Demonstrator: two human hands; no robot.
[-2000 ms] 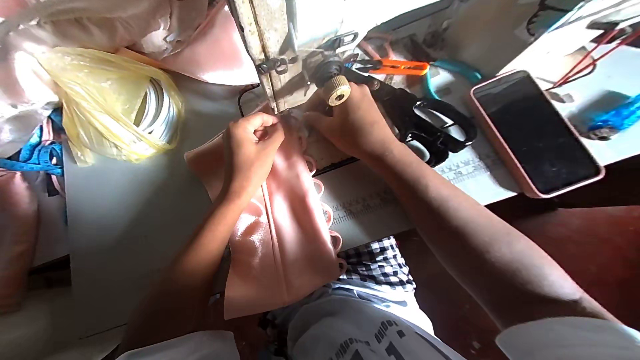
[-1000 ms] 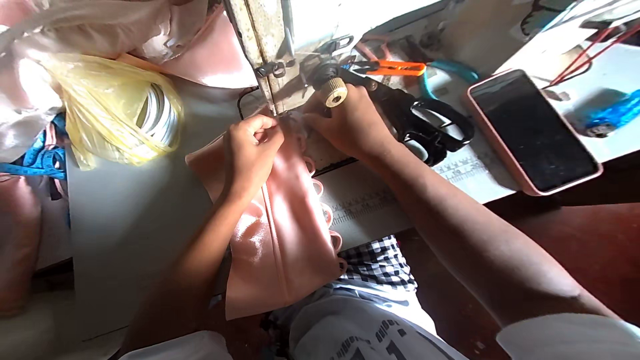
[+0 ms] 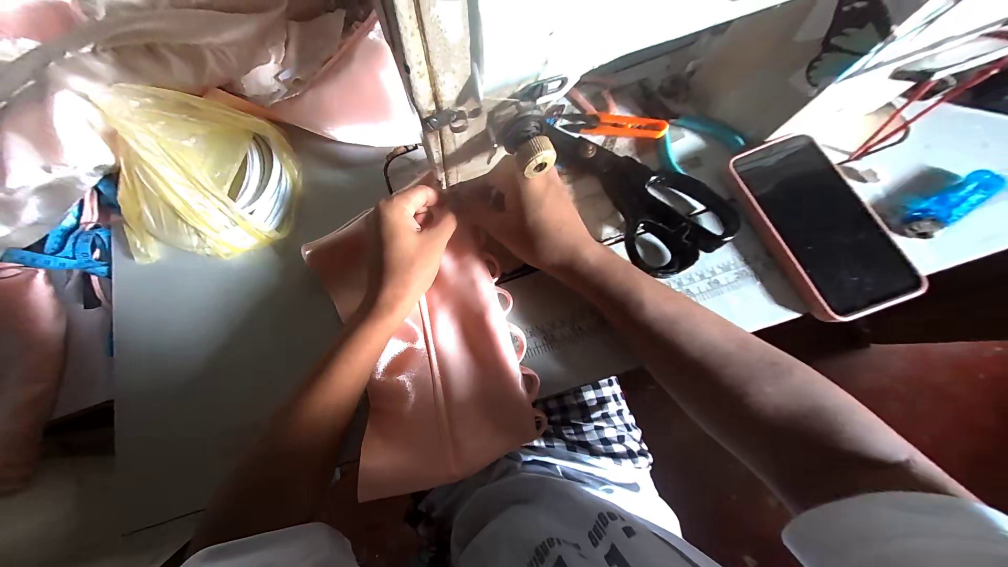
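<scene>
A pink satin fabric piece (image 3: 441, 370) with a lengthwise seam and a row of loops along its right edge hangs from the sewing machine (image 3: 449, 87) over the table's front edge and my lap. My left hand (image 3: 413, 240) pinches the fabric just left of and below the needle area, thumb against fingers. My right hand (image 3: 531, 209) lies on the far end of the fabric, right of the needle area and behind the machine's brass-coloured knob (image 3: 536, 157). Its fingertips are in shadow and partly hidden, so its grip cannot be made out.
Black-handled scissors (image 3: 677, 216), orange-handled snips (image 3: 626, 126) and a phone in a pink case (image 3: 827, 228) lie to the right, with a blue lighter-like item (image 3: 953, 203) beyond. A yellow plastic bag (image 3: 197, 173) holding white rolls, a blue measuring tape (image 3: 67, 252) and piled satin (image 3: 197, 47) are left.
</scene>
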